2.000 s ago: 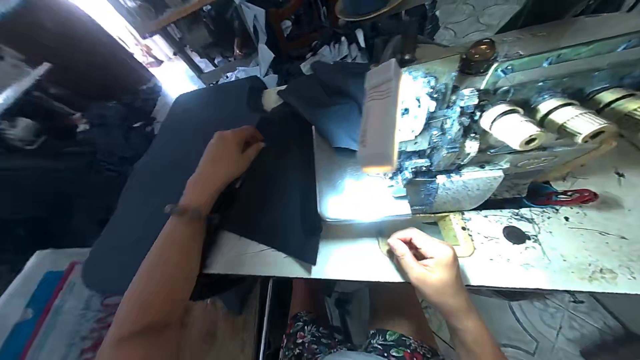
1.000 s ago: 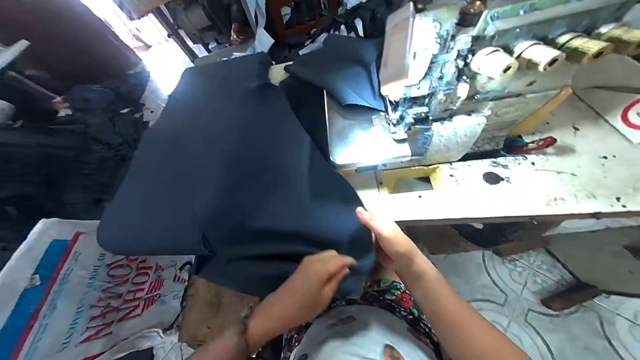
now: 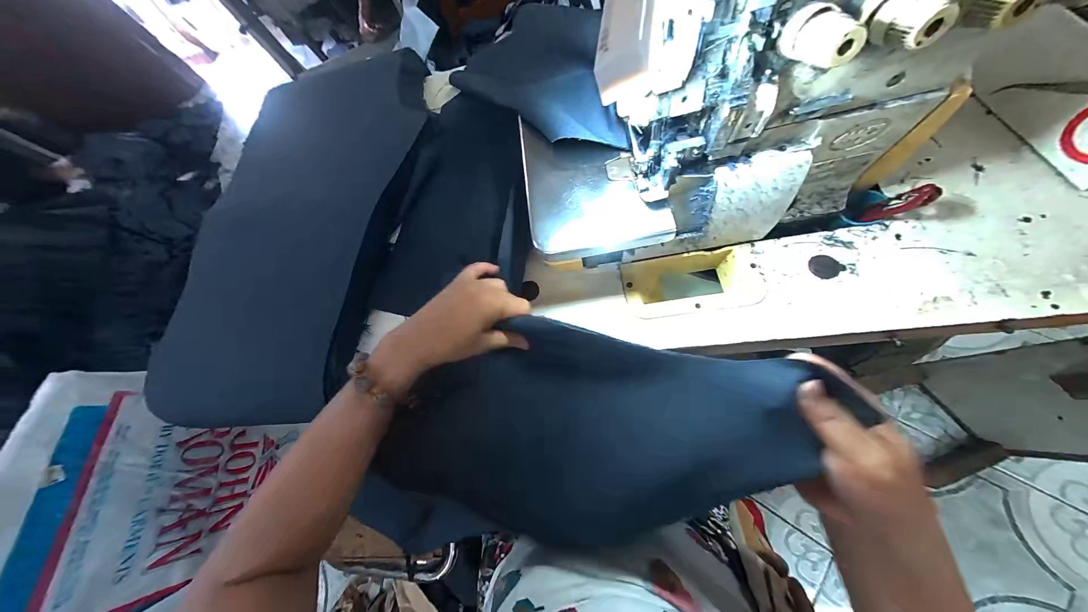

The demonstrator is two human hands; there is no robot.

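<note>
A dark navy fabric piece [image 3: 612,416] is stretched across my lap, below the front edge of the sewing machine table. My left hand [image 3: 463,323] grips its upper left edge, while my right hand [image 3: 863,450], slightly blurred, pinches its right end. More navy fabric [image 3: 289,246] lies flat to the left of the machine. Another folded navy piece [image 3: 552,76] rests partly on the metal plate [image 3: 595,204] beside the presser foot [image 3: 650,183] of the industrial sewing machine [image 3: 705,110]. The needle itself is too small to make out.
Red-handled scissors or snips [image 3: 901,204] lie at the machine's base. The white table [image 3: 935,272] has a yellow-rimmed opening [image 3: 680,280] near its front edge. A printed sack [image 3: 195,493] is at the lower left; dark cloth [image 3: 93,255] is heaped at the far left.
My right hand has moved right with the fabric's end, and the piece is now spread between my hands. My left hand has moved up to its upper left edge.
</note>
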